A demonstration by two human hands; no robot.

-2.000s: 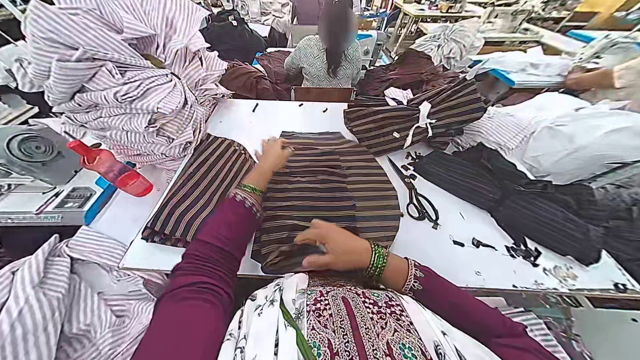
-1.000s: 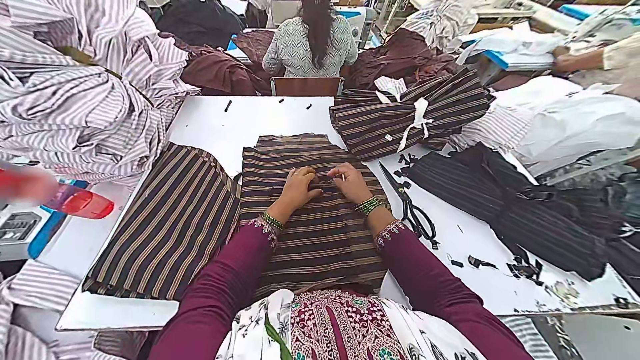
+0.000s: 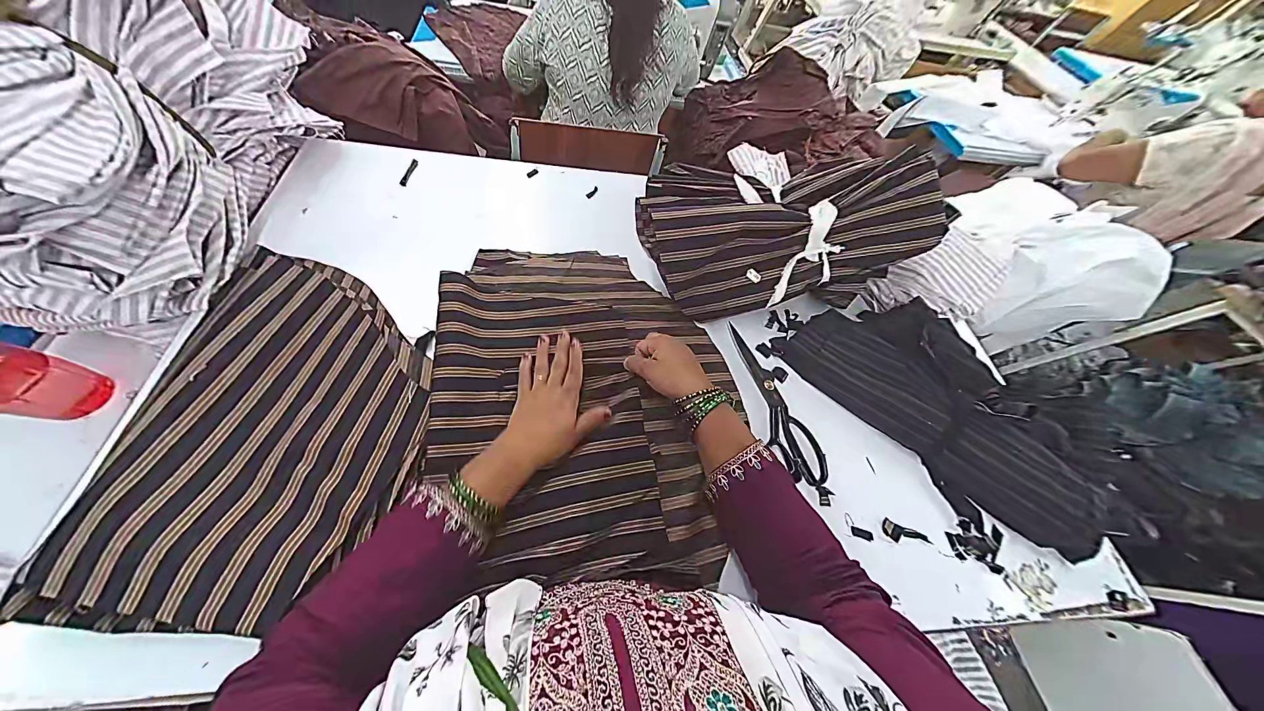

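Observation:
Dark striped fabric pieces [image 3: 553, 504] lie layered on the white table [image 3: 346, 212] in front of me. My left hand [image 3: 553, 400] rests flat on them, fingers spread, holding nothing. Close by on the right, my right hand [image 3: 669, 365] has its fingers curled at the edge of an upper layer; a pinch on the cloth seems likely but the fingertips are partly hidden. Another stack of striped fabric [image 3: 237, 444] lies to the left. Black-handled scissors [image 3: 785, 425] lie right of my right wrist.
A striped bundle tied with white cloth [image 3: 790, 232] lies at the back right, a dark bundle [image 3: 938, 415] nearer. Black scraps [image 3: 973, 543] lie at the right. White striped cloth [image 3: 89, 178] is heaped left, above a red object [image 3: 49, 383]. A person [image 3: 602, 59] sits beyond the table.
One second ago both hands were close together on the fabric; now they are farther apart, the left one flat. Two seconds ago my left hand was at the far edge. The view has shifted.

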